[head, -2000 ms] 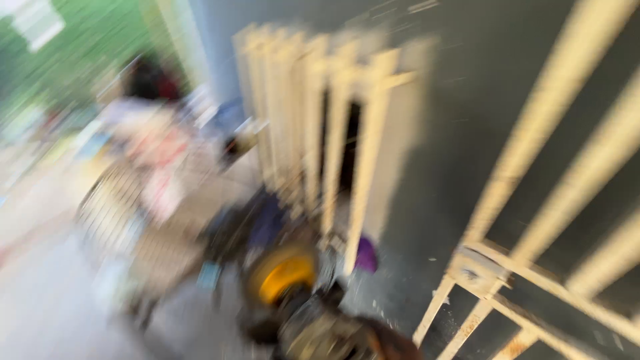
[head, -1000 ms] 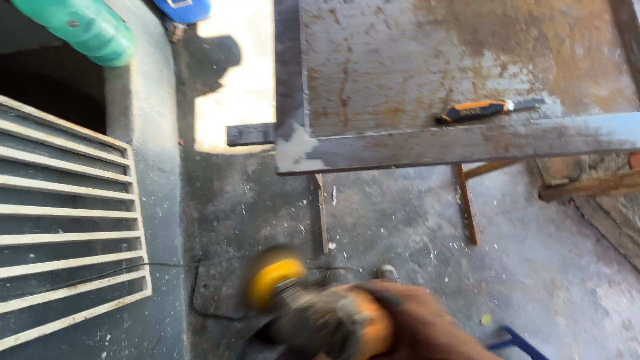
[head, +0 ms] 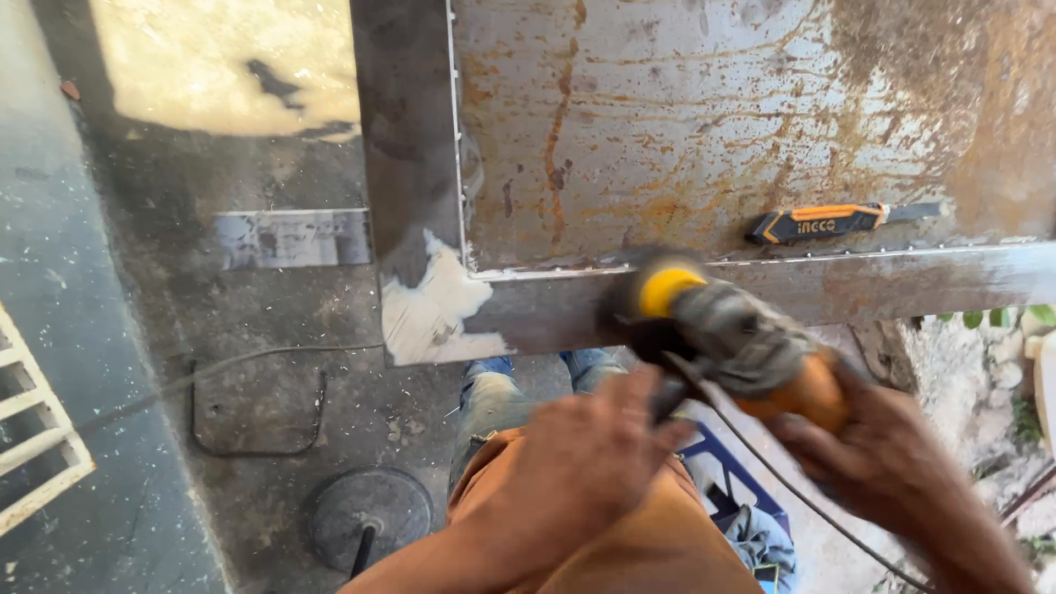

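Note:
My right hand [head: 858, 445] is closed around the orange rear body of an angle grinder [head: 742, 338], whose yellow-centred disc is blurred. Near the grinder's head, my left hand [head: 586, 437] grips its dark side handle, partly hidden by the fingers. The disc end lies over the lower frame bar of a rusty steel panel [head: 693, 124]; whether it touches is unclear. Pale filler [head: 437, 309] covers the panel's lower left corner. To the right of the disc, an orange and black Ingco utility knife [head: 825, 223] rests on the sheet.
A cord [head: 784, 470] hangs from the grinder past my right forearm. A flat metal strip [head: 293, 239] juts out left of the panel. On the floor stands a round dark base [head: 371, 516]; a white metal grille [head: 33, 429] is at far left, and a blue plastic object [head: 742, 470] lies below the panel.
The grinder has moved from beside the panel's lower edge to over its frame bar. My left hand now shows on the side handle. The view has shifted from the wall grilles to the panel.

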